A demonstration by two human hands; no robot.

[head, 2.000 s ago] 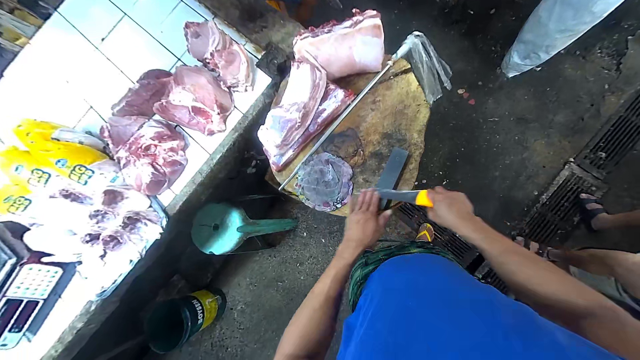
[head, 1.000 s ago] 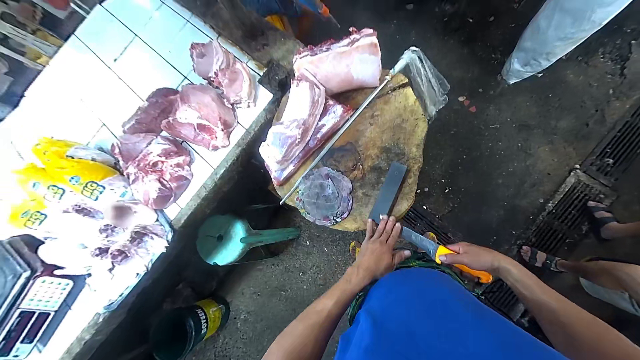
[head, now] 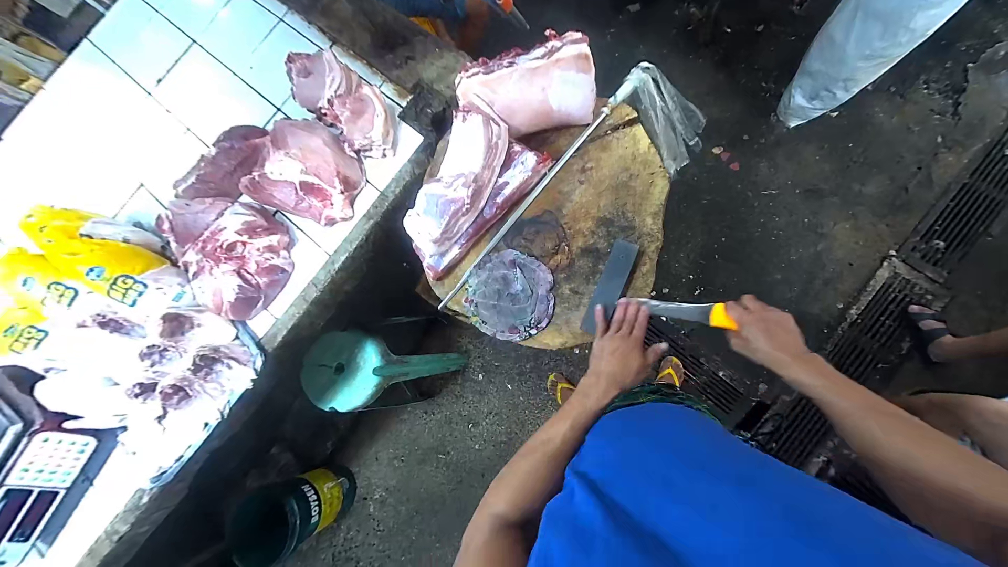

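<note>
My right hand (head: pixel 765 331) is closed on the orange handle of a knife (head: pixel 681 310), whose blade points left. The fingers of my left hand (head: pixel 620 346) lie over the blade's tip and the near end of a dark grey sharpening stone (head: pixel 612 282). That stone rests at the near right edge of a round wooden chopping block (head: pixel 630 181). Left of it on the block are a round grey-purple object (head: pixel 512 295), a long thin metal rod (head: pixel 535 193) and slabs of raw pork (head: pixel 535 83). Whether my left fingers press on blade or stone is partly hidden.
A white tiled counter (head: pixel 185 87) on the left holds raw meat (head: pixel 303 169), yellow plastic bags (head: pixel 94 252) and a scale (head: pixel 47 472). Below are a green stool (head: pixel 346 370) and a bucket (head: pixel 291 512). A plastic bag (head: pixel 665 118) hangs at the block. Another person's foot (head: pixel 937 339) is at right.
The knife has moved up from near my waist to the stone's near end, its blade now pointing more directly left. My left hand stays at the blade.
</note>
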